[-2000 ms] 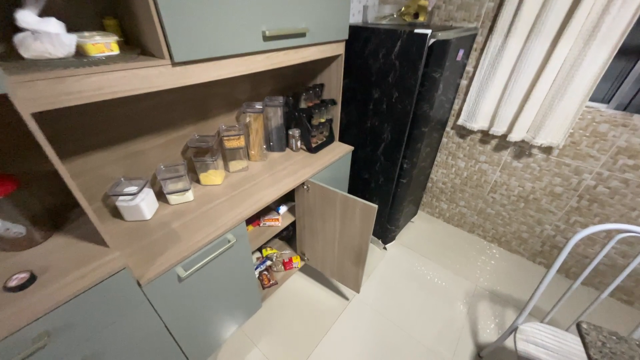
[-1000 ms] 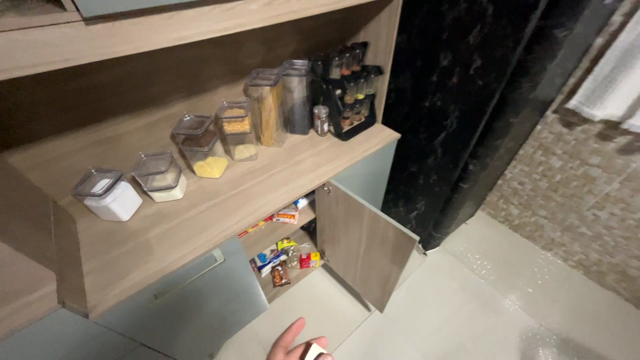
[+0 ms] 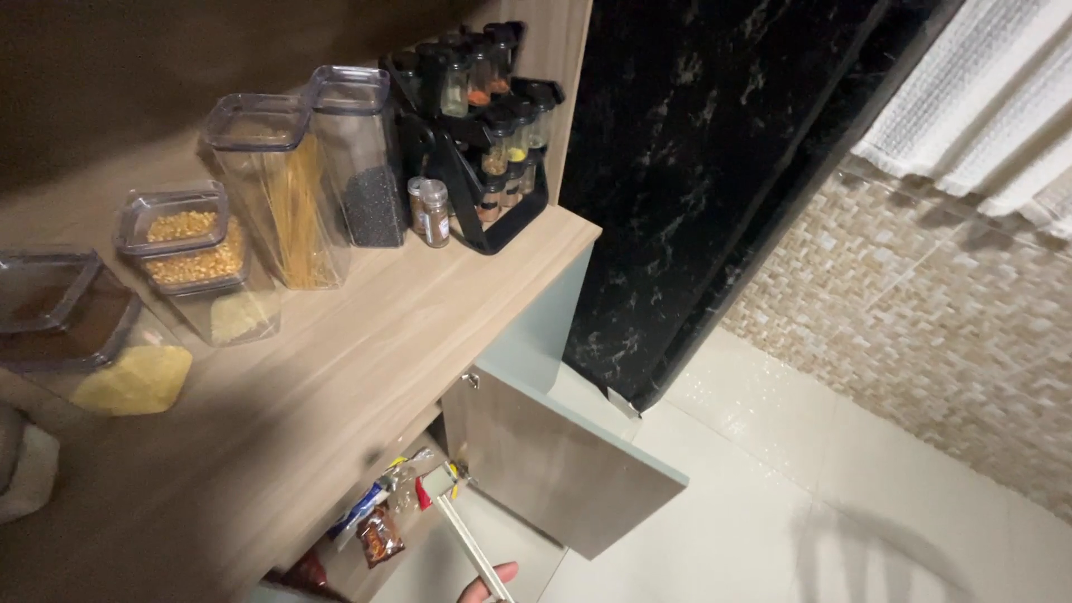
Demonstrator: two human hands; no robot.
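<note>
At the bottom edge, my right hand [image 3: 486, 584], judged from its position, shows only as fingertips. They grip a slim pale stick-like object [image 3: 471, 543] with a squarish end [image 3: 437, 481]; its kind is unclear. That end overlaps the view of the open lower cabinet, where a brown snack packet [image 3: 379, 534] and a blue and white packet [image 3: 360, 509] lie. The cabinet door [image 3: 569, 469] stands open to the right of the object. My left hand is out of view.
On the wooden counter [image 3: 419, 335] stand clear containers of pasta [image 3: 303, 218], popcorn kernels [image 3: 197, 264] and dark grains [image 3: 373, 209]. Beside them are small spice jars [image 3: 435, 219] and a black spice rack [image 3: 502, 234]. A black marbled fridge [image 3: 670, 167] is at the right.
My right hand, absent two seconds ago, has come in at the bottom, and more of the pale object now shows. The view has moved closer to the counter's right end.
</note>
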